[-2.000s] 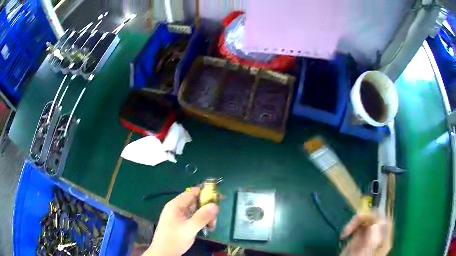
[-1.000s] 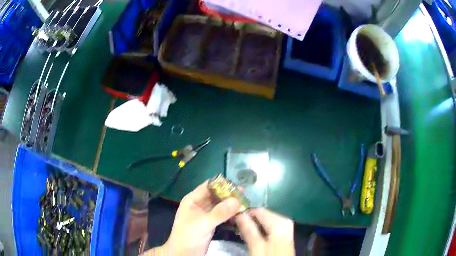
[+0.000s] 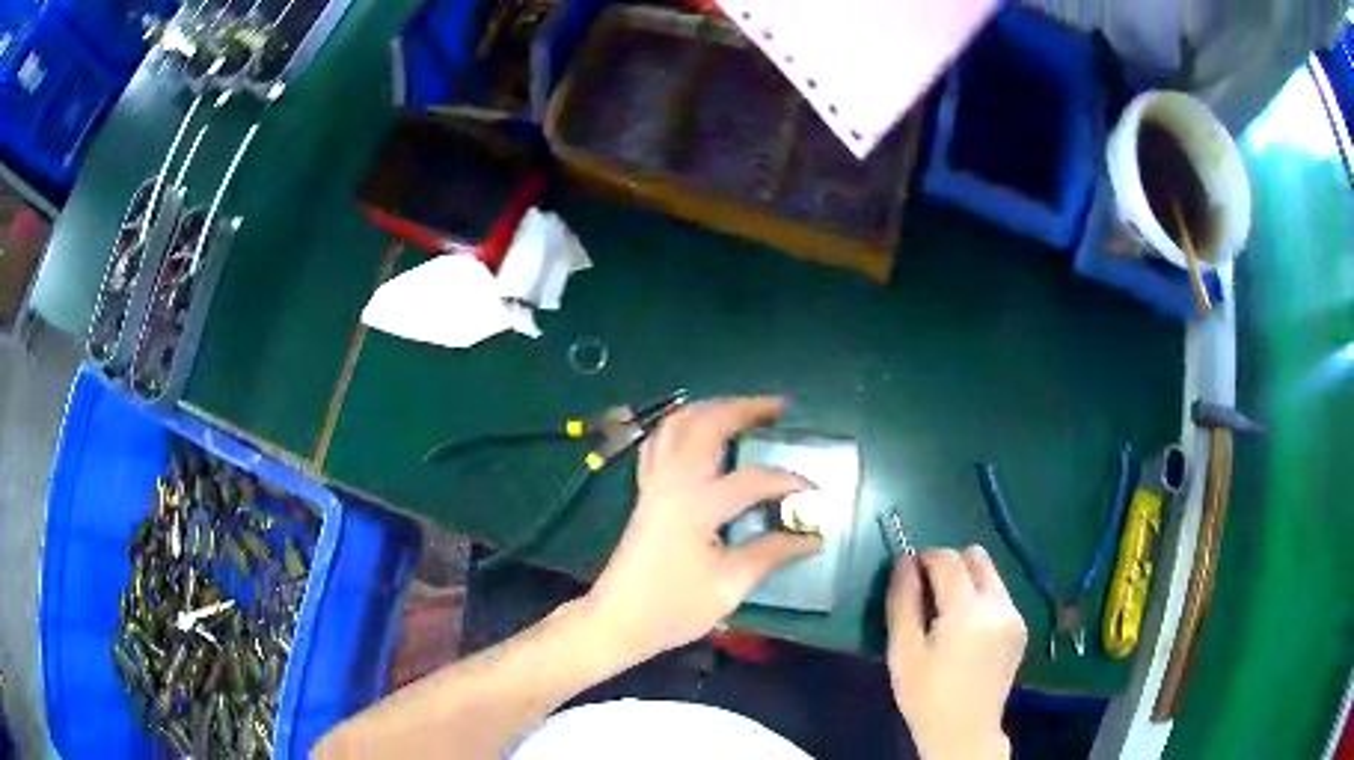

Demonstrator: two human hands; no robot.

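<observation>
My left hand (image 3: 686,527) holds the brass-coloured lock cylinder (image 3: 802,514) between thumb and finger over the middle of the square silvery fixture block (image 3: 809,582). The cylinder is seen end-on, and the block's centre is hidden under it. My right hand (image 3: 953,639), to the right of the block, is closed on a thin silvery part (image 3: 895,532), which sticks out past the fingers; I cannot tell what it is. The circlip pliers (image 3: 610,437) lie left of the block, their tips close to my left hand. A retaining ring (image 3: 588,355) lies behind them.
Blue-handled pliers (image 3: 1065,609) and a yellow handle (image 3: 1135,573) lie at the right, beside the hammer (image 3: 1197,579). The grease pot (image 3: 1237,193) with its brush, the parts tray (image 3: 720,211) and white paper (image 3: 441,302) are behind. The cylinder bin (image 3: 74,594) is at left.
My left hand has brought the cylinder from in front of the block to over it. My right hand, earlier holding the brush, then at the cylinder, is now apart at the right with the silvery part.
</observation>
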